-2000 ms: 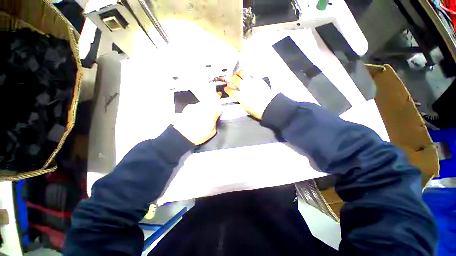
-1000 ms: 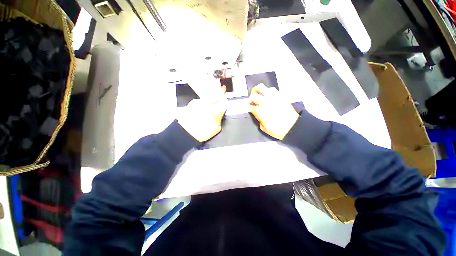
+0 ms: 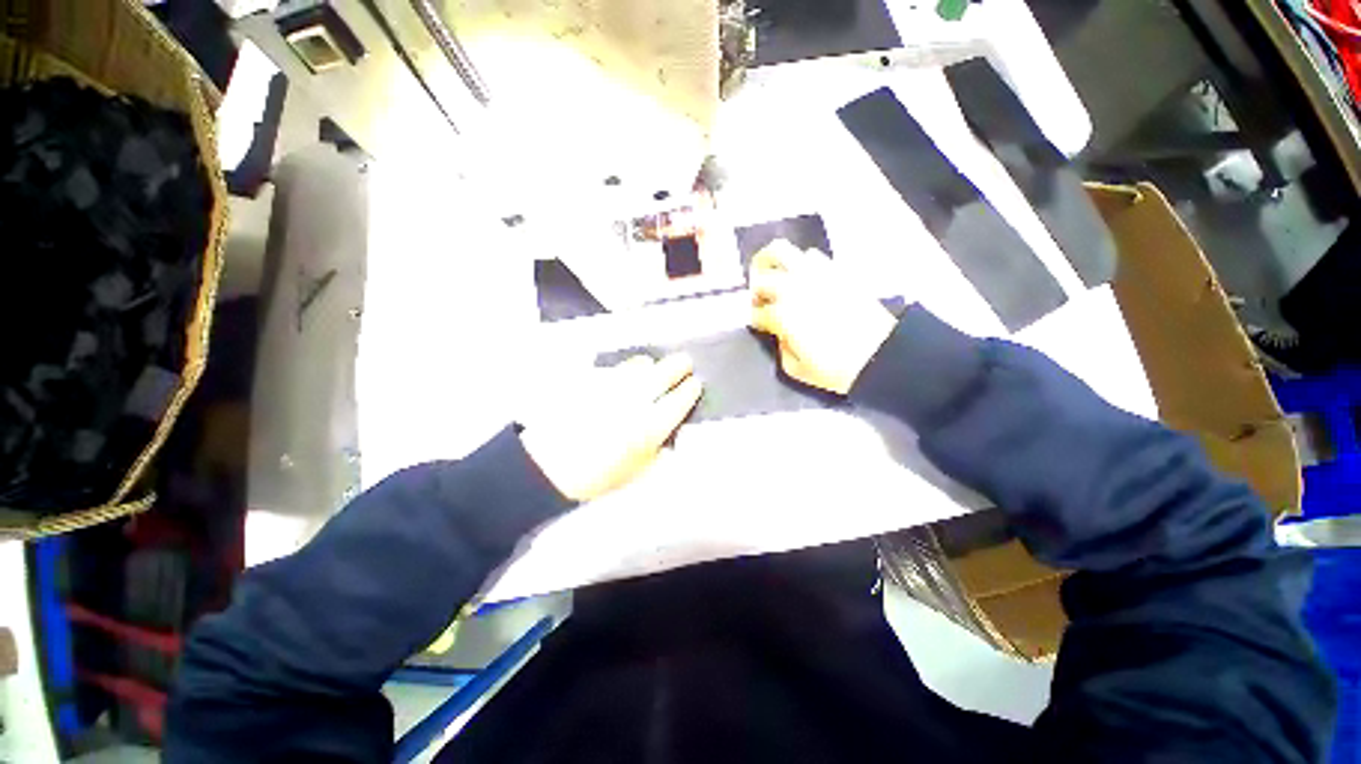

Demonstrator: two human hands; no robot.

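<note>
A black strip being sewn lies under the pale clamp (image 3: 634,308), its left end (image 3: 564,293) and right end (image 3: 787,233) showing. A small black square (image 3: 682,257) sits in the clamp window. Another black strip (image 3: 754,376) lies in front of the clamp. My left hand (image 3: 609,429) lies over this front strip's left part, fingers extended and close together. My right hand (image 3: 818,317) is by the clamp's right side, fingers curled, over the upper right of the front strip. Whether either hand grips anything is hidden. Glare washes out the clamp area.
The machine head (image 3: 597,75) stands at top centre. Two long black strips (image 3: 955,209) lie slantwise at right on the white sheet (image 3: 702,515). An open carton of black pieces (image 3: 214,284) is at left. Another open carton (image 3: 1209,343) is at right, beside blue crates (image 3: 1325,627).
My left hand has moved back from the clamp, down onto the front strip's left part. My right hand first moved right, away from the clamp window, and has since stayed nearly in place. The window's black square is now uncovered.
</note>
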